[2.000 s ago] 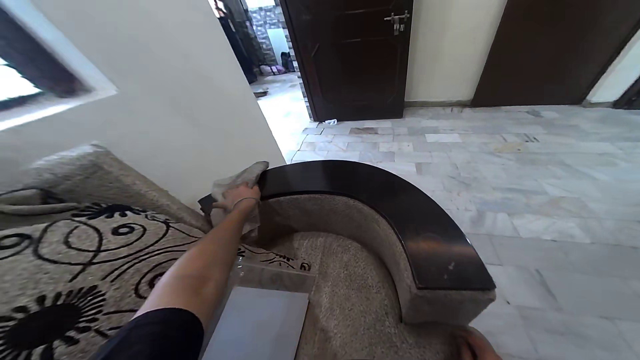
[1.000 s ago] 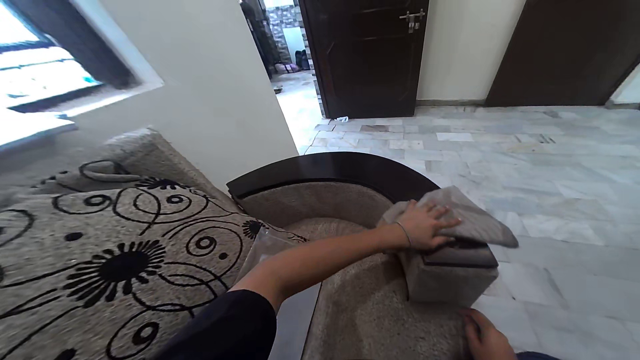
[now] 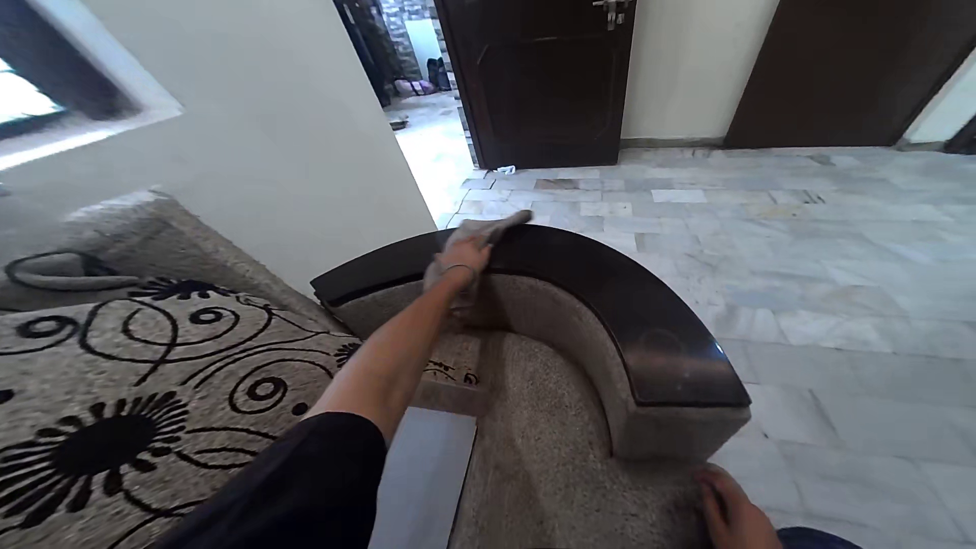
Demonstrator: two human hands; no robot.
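Observation:
My left hand (image 3: 467,256) holds a grey cloth (image 3: 499,226) against the dark glossy top (image 3: 602,286) of a curved sofa armrest, left of the middle of the arc. Part of the cloth hangs over the inner upholstered side (image 3: 553,297). My right hand (image 3: 736,507) rests at the edge of the grey-brown seat (image 3: 534,450), just below the armrest's near end, with no object visible in it; its fingers are partly hidden. A flat pale rectangular board or sheet (image 3: 427,473) lies on the seat beneath my left forearm.
Patterned sofa upholstery (image 3: 229,358) with black swirls spreads at the left, below a white wall (image 3: 290,114) and a window. Beyond the armrest are a tiled floor (image 3: 801,274), a dark door (image 3: 545,91) and a doorway with items on the floor.
My left hand and the cloth were at the far left end of the armrest, then near its right end, and are now back left of the middle. The right hand stays by the seat edge.

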